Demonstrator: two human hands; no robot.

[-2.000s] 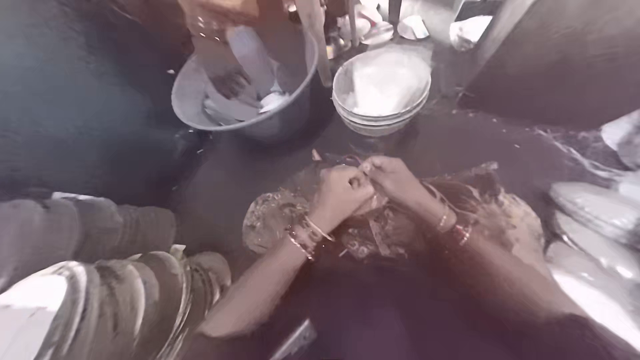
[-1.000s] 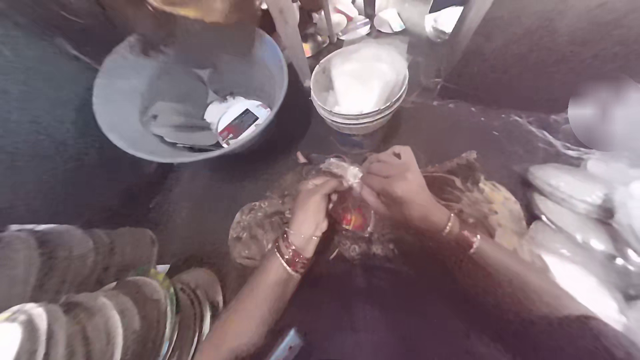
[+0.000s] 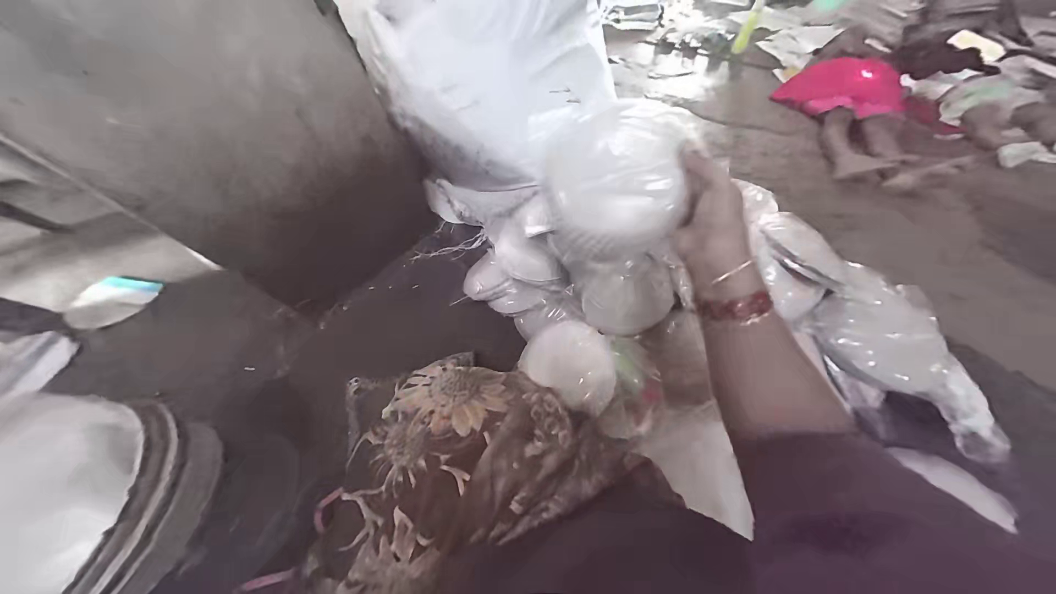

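Observation:
My right hand (image 3: pixel 711 216), with a thin bangle and red bangles at the wrist, grips the right edge of a round white plastic-wrapped packet (image 3: pixel 617 177). The fingers are partly hidden behind the packet. Below and around it lie several smaller round wrapped packets (image 3: pixel 569 367) in clear plastic. More clear-wrapped packets (image 3: pixel 883 330) are heaped to the right of my forearm. Flower-patterned cloth (image 3: pixel 462 400) covers my lap at lower middle. My left hand is out of view.
A large white sack (image 3: pixel 495 82) stands behind the packets. A grey-brown panel (image 3: pixel 214 148) rises at the upper left. Stacked round pieces with a white top (image 3: pixel 66 478) sit at lower left. At the upper right, a person's bare feet (image 3: pixel 866 153) show beneath pink cloth (image 3: pixel 846 87).
The view has swung far to the right. My two hands were together over my lap; now my right hand is out at the heap, holding a wrapped packet, and my left has left the view.

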